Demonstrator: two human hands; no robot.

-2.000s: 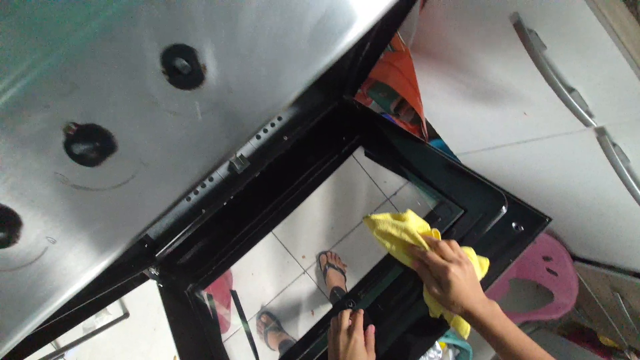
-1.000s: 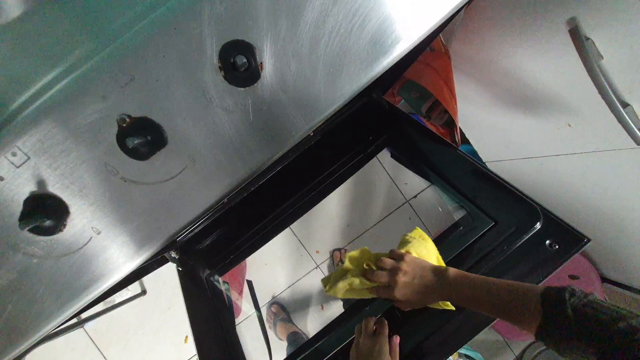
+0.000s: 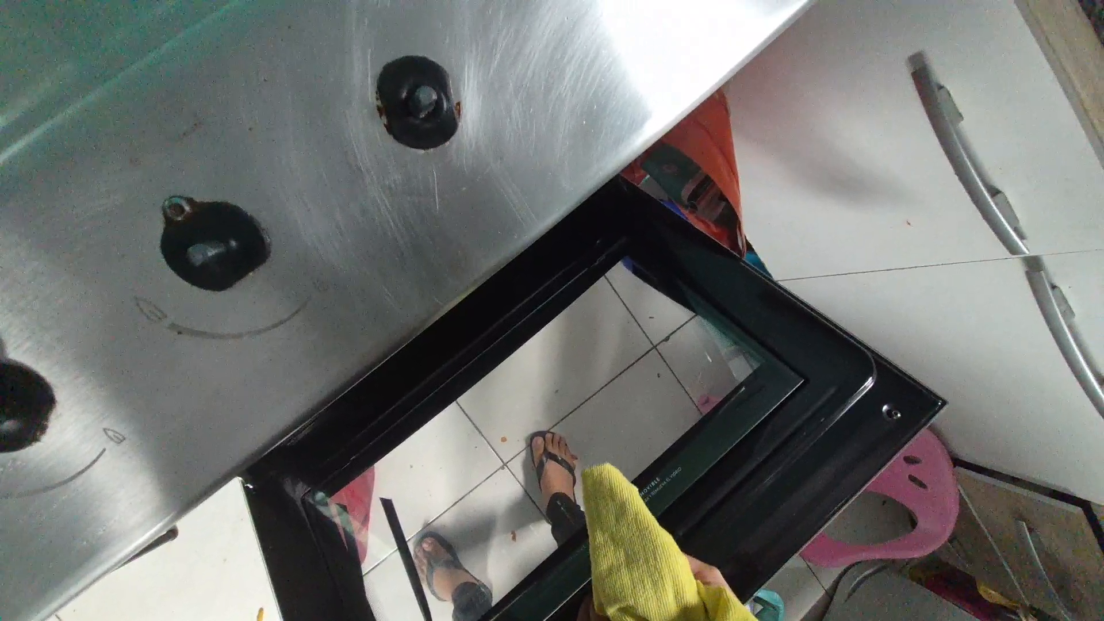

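Note:
At the bottom edge, a folded yellow cloth (image 3: 634,552) stands over the lower frame of a black oven door (image 3: 828,405) with a glass window (image 3: 552,379). Part of my right hand (image 3: 711,576) shows beside the cloth and grips it; most of that hand is hidden or cut off. A sliver of skin left of the cloth may be my left hand (image 3: 586,609), too little to tell its pose. Through the glass appear floor tiles and two feet in flip-flops. Above the door is a brushed metal stove panel (image 3: 302,155) with black knob fittings (image 3: 216,246).
White cabinet fronts (image 3: 828,190) with curved metal handles (image 3: 975,164) stand at the right. An orange bag (image 3: 711,164) sits between stove and cabinet. A pink plastic seat (image 3: 931,509) is beyond the door's right corner. The door's corners and edges jut out over the floor.
The yellow cloth, spread over the glass under my right hand a second ago, is now bunched up at the bottom edge. Both hands have mostly left the view. The view has shifted somewhat.

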